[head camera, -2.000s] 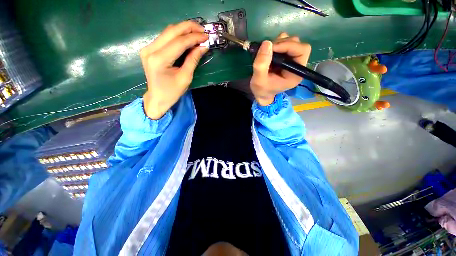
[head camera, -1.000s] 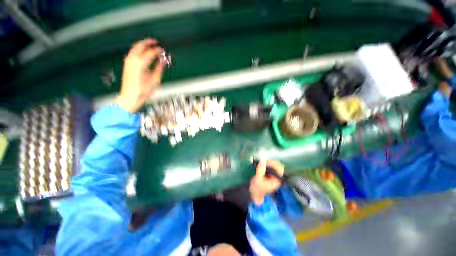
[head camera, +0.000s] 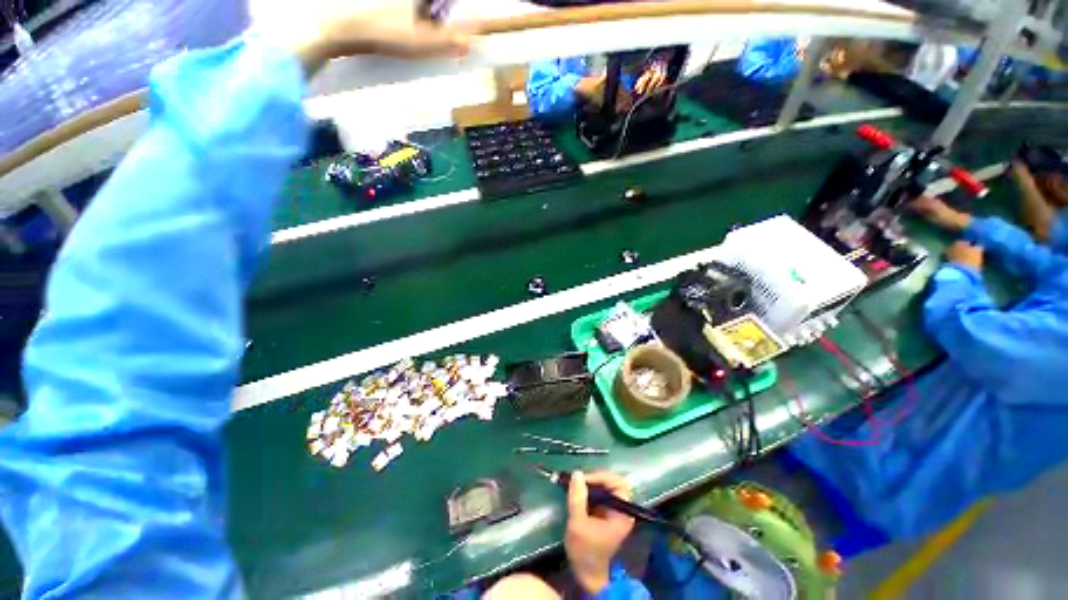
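Note:
My right hand (head camera: 595, 525) holds the black soldering iron (head camera: 615, 504) like a pencil at the bench's front edge, its tip pointing left. The metal soldering fixture (head camera: 481, 504) lies flat to the left of the tip, with no hand on it. Tweezers (head camera: 562, 448) lie just above the iron's tip. My left hand (head camera: 369, 33) is stretched far forward at the top edge, washed out and partly cut off. A small dark shape shows by its fingers; I cannot tell if it is held. A loose pile of small white-silver pieces (head camera: 410, 404) lies beyond the fixture.
A black block (head camera: 550, 384) stands between the pile and a green tray (head camera: 638, 431) holding a brown pot (head camera: 652, 381). A white vented box (head camera: 796, 275) is behind. Small units dot the conveyor belt (head camera: 445, 264); a black gridded tray (head camera: 515, 155) lies beyond. Another person's blue sleeve (head camera: 995, 299) is at right.
My left hand has left the fixture and swung over the belt to the top edge. My right hand has moved back from the fixture with the iron. The view has tilted forward.

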